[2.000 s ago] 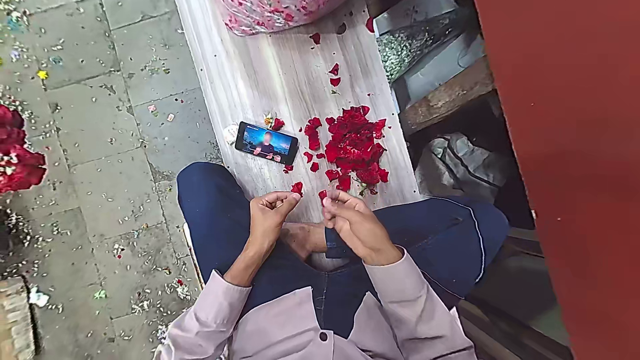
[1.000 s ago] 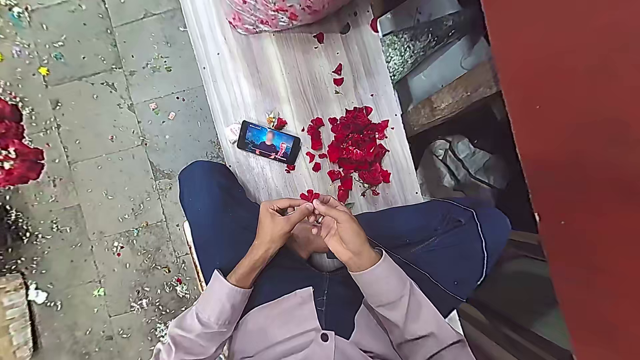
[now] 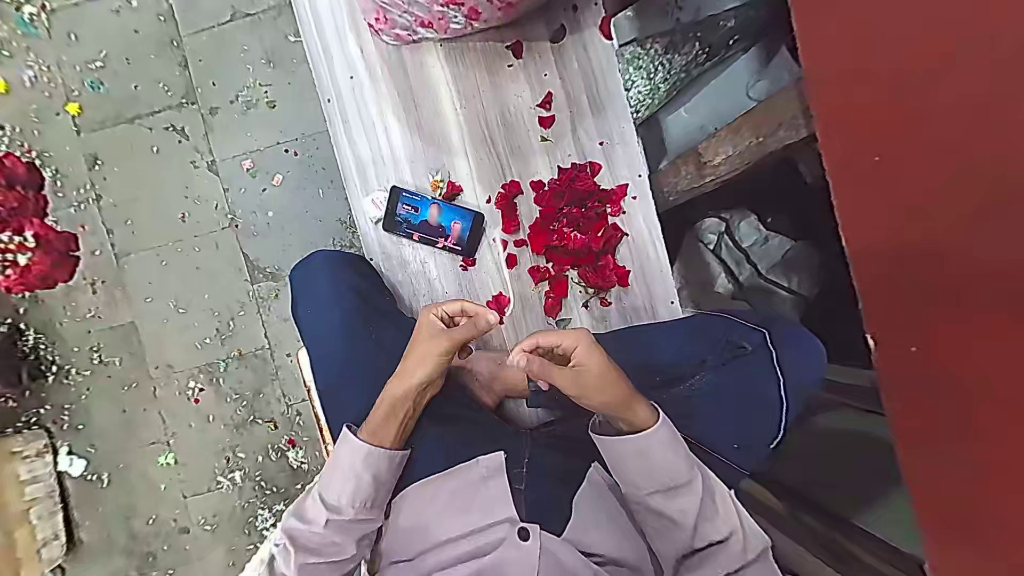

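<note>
My left hand (image 3: 450,340) pinches a small bunch of red rose petals (image 3: 498,305) between thumb and fingertips, above the near end of the wood-grain board (image 3: 416,96). Close to its right, my right hand (image 3: 572,368) has thumb and forefinger pressed together; a thin pale thread (image 3: 512,280) seems to run near the hands, but whether the fingers grip it cannot be told. Beyond my hands lies a heap of red rose petals (image 3: 580,224), with a short row of folded petals (image 3: 509,206) to its left. A smartphone (image 3: 434,222) playing a video lies left of them.
A clear plastic bag of pink and red petals (image 3: 440,18) stands at the board's far end. Red flowers (image 3: 36,248) show at the left edge above a littered stone floor (image 3: 168,200). On the right are a wooden beam (image 3: 736,148), a grey plastic bag (image 3: 748,256) and a red panel (image 3: 904,200).
My hands were together at the red petals a second ago; now they are apart, with the petals at my left fingertips. The picture on the phone has changed.
</note>
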